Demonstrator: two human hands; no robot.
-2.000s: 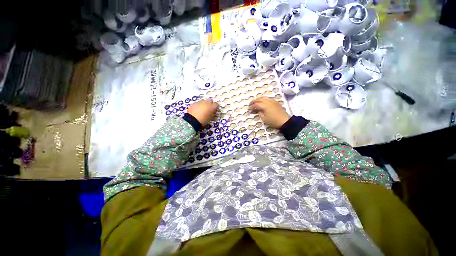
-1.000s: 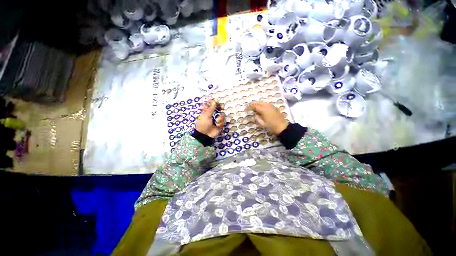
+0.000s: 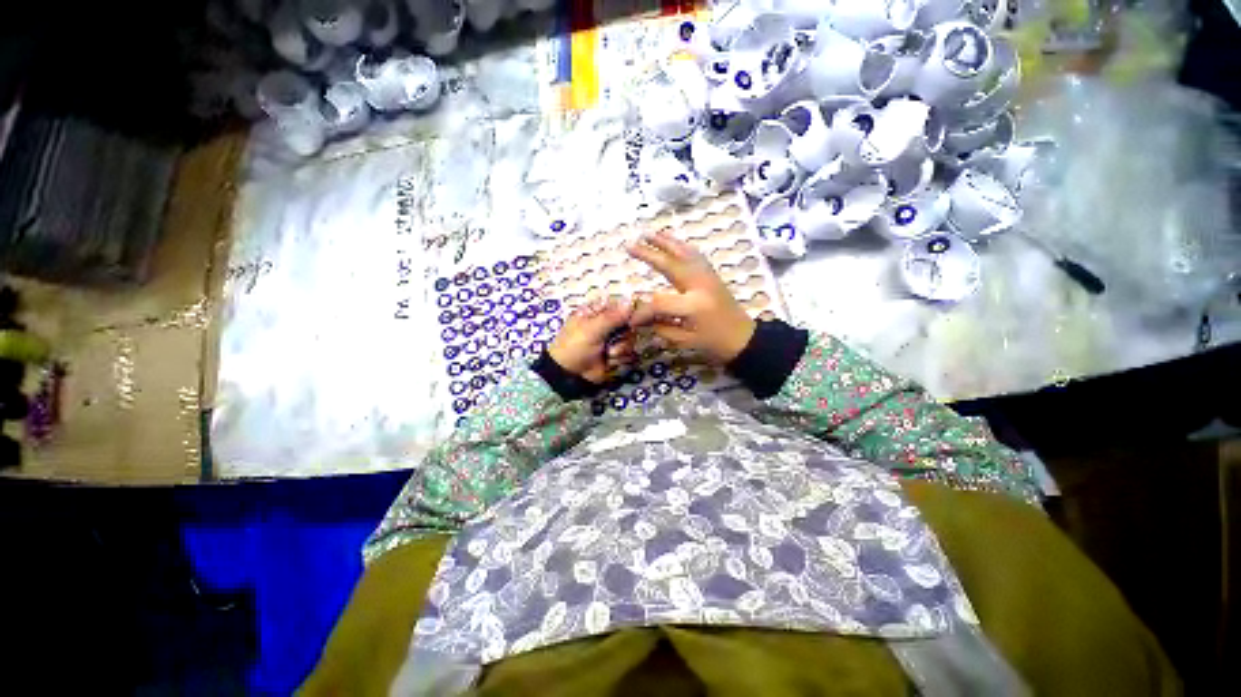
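A flat cream holding tray point(image 3: 578, 270) with rows of round holes lies in front of me. Blue-purple round inserts point(image 3: 479, 316) fill its left and lower part, and its upper right part is plain. My left hand point(image 3: 593, 341) is over the lower middle of the tray, fingers curled around a small dark round insert point(image 3: 618, 335). My right hand point(image 3: 697, 305) is beside it over the tray, its thumb side meeting the left fingertips at the insert, with other fingers spread. Whether the right fingers also grip the insert cannot be told.
A heap of white shells with dark spots point(image 3: 844, 116) lies beyond the tray to the right. A greyer shell heap point(image 3: 357, 95) is at the far left. A slim dark tool point(image 3: 1079, 274) lies right of the heap. Grey stacked sheets point(image 3: 85, 198) are at the left edge.
My right hand has moved left and its fingers now meet my left hand. My left hand first lifted off the filled rows with a dark insert, then moved slightly right.
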